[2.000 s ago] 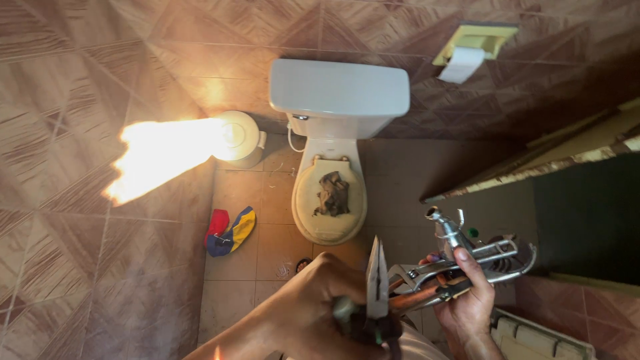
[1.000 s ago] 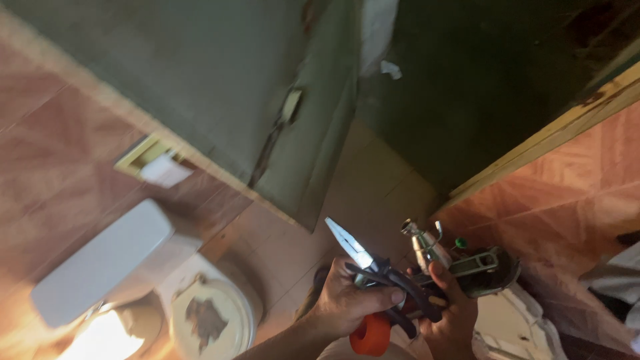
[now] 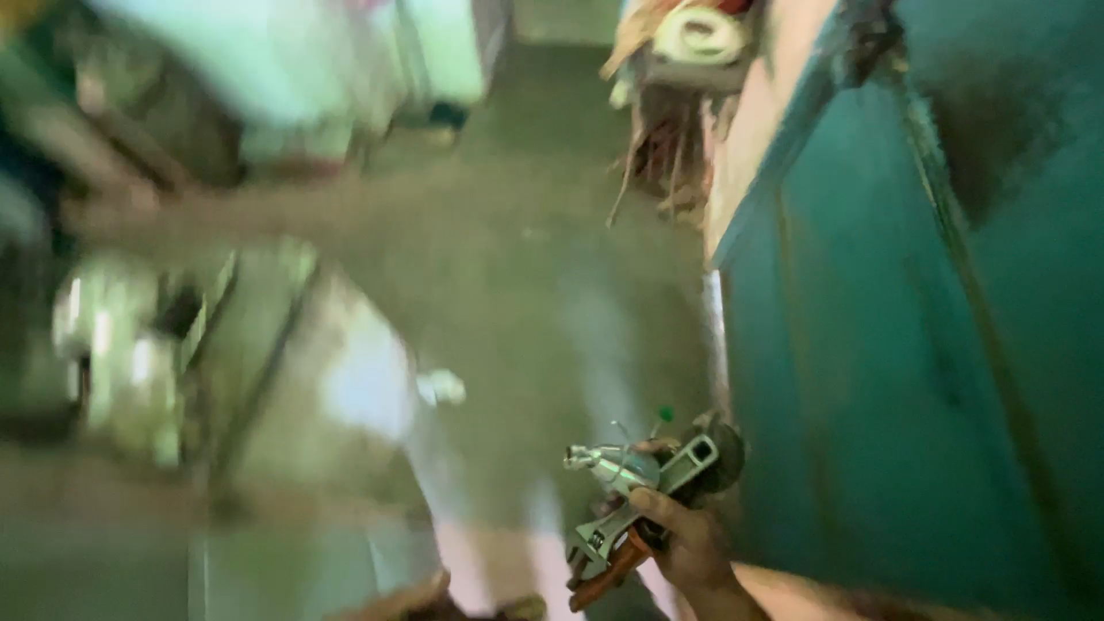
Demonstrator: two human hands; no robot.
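Note:
My right hand [image 3: 690, 539], low and right of centre, is closed around a bundle of metal tools and parts. In it are an adjustable wrench [image 3: 608, 535], a tool handle with an orange grip [image 3: 611, 573] and a shiny metal fitting [image 3: 612, 461] that points left. A dark round part [image 3: 720, 453] sticks out at the bundle's right side. Of my left hand [image 3: 401, 599] only a blurred part shows at the bottom edge, left of the bundle; its fingers and whatever it may hold cannot be made out.
A teal door or panel [image 3: 862, 388] fills the right side. A pale roll [image 3: 700, 36] lies on a small stand at the top. A small white object [image 3: 442, 386] is on the greenish floor [image 3: 509, 259]. Blurred furniture and other items stand on the left.
The view has swung from the bathroom with the toilet to another space with a greenish floor. My left hand has dropped to the bottom edge, and the pliers it held are out of clear view.

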